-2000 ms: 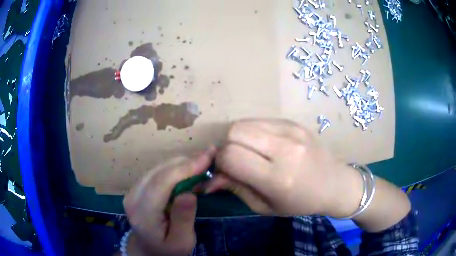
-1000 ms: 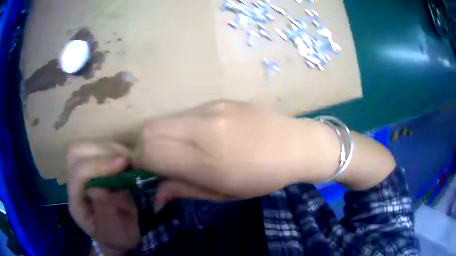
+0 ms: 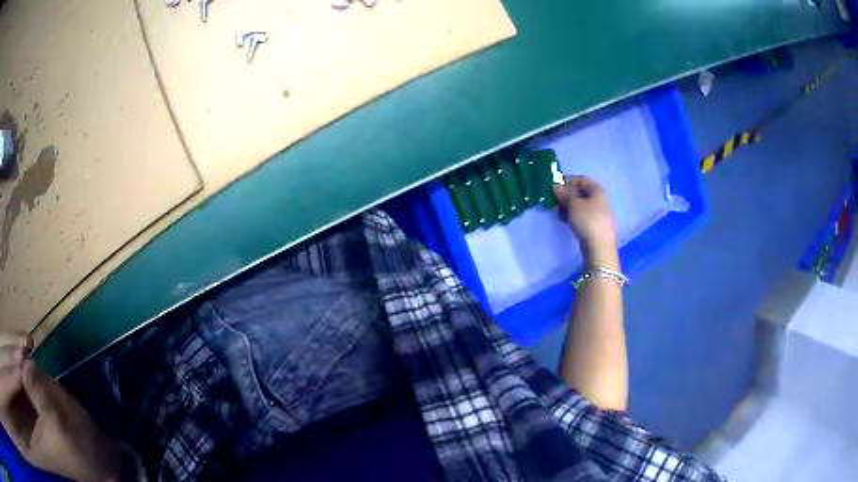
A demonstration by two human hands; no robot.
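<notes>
My right hand is reached down over the blue bin below the table edge. Its bent fingers and thumb are at the edge of the last green circuit board in a row of several upright green boards. A small white part shows at that board's upper corner, beside my fingertips. My left hand is at the lower left by the table edge, partly cut off by the frame. Its fingers are bent and I see nothing in them.
Tan cardboard lies on the green-topped bench, with a few silvery pins near the top edge. Brown stains and part of the pot are at the far left. Yellow-black tape is on the floor. A white object stands lower right.
The view has swung right and down. My hands have parted: the right has moved with a board to the right bin, while the left has stayed by the table edge, its board no longer in it.
</notes>
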